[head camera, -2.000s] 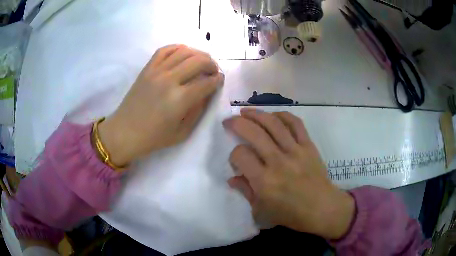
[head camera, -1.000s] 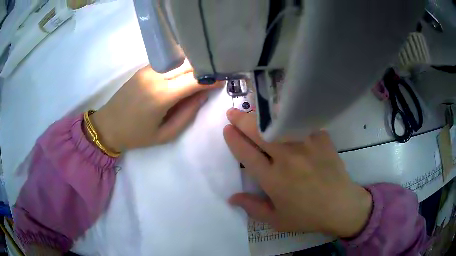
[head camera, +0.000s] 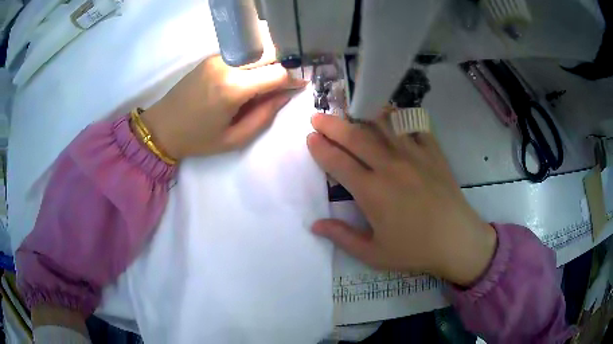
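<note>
A white fabric panel lies on the machine table and hangs over its front edge. Its straight right edge runs up to the presser foot. My left hand lies on the panel left of the foot, fingertips close beside it; whether they pinch the cloth is hidden in glare. My right hand rests with spread fingers, fingertips on the panel's right edge just in front of the foot. The sewing machine head stands over the foot, with the grey lamp at its left.
Black-handled shears lie on the table at the right, with a slim pink tool beside them. A cream ribbed knob is near my right hand. A ruler scale runs along the front edge. White cloth lies at the upper left.
Since the oldest frame, both hands and the panel have come up to the foot, and the machine head has come into view. Since one second ago, the view has shifted and the hands stay beside the foot.
</note>
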